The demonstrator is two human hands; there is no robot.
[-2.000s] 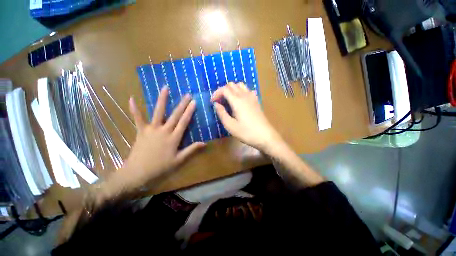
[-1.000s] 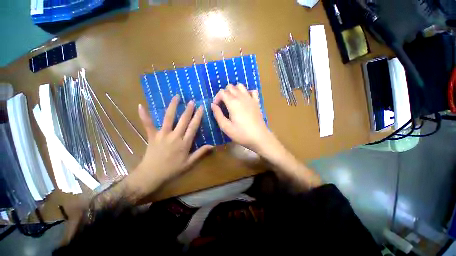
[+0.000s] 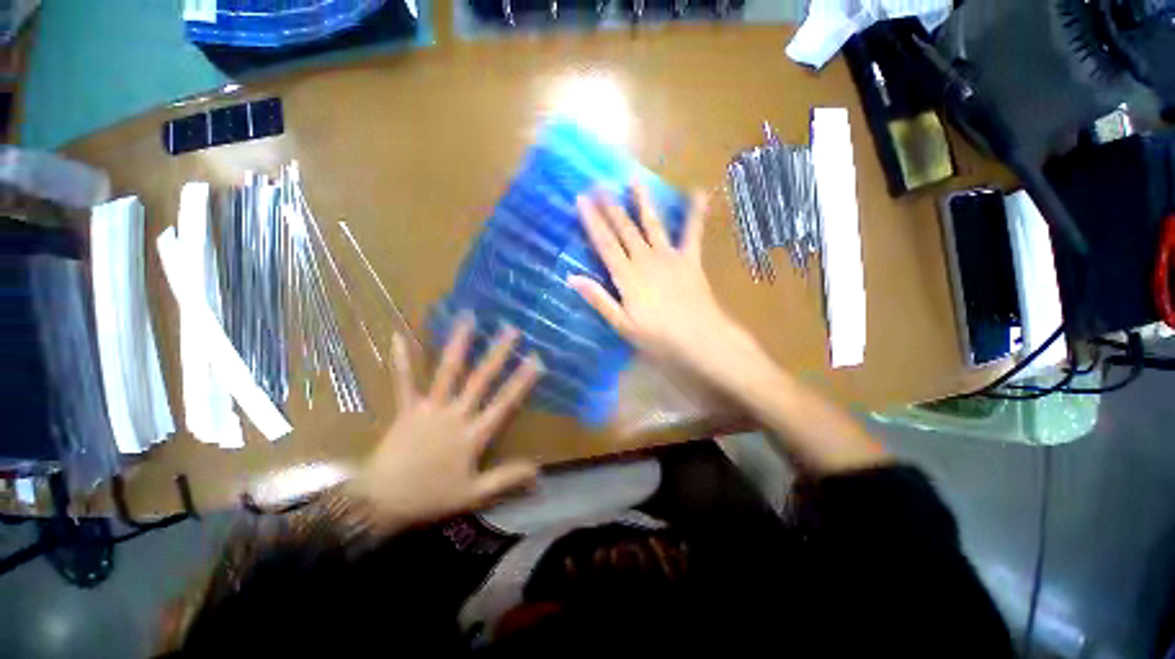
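The blue cell panel (image 3: 522,245) lies tilted on the brown tabletop in the middle and is blurred. My right hand (image 3: 651,277) lies flat over its right part, fingers spread. My left hand (image 3: 451,418) is at its lower left corner, fingers spread, fingertips on or just over the edge. Neither hand is closed around anything. Whether the palms press on the panel cannot be told.
Long silver ribbons (image 3: 258,296) and white strips (image 3: 200,322) lie left. Short silver ribbons (image 3: 776,206) and a white strip (image 3: 840,238) lie right. Beyond are an iron stand with yellowish sponge (image 3: 921,148), a phone (image 3: 982,277) and cables. A dark cell piece (image 3: 223,125) is upper left.
The panel has turned clockwise from nearly square-on to slanted. My right hand has opened from bunched fingers to a flat spread. My left hand has moved down to the panel's lower corner. The view has shifted.
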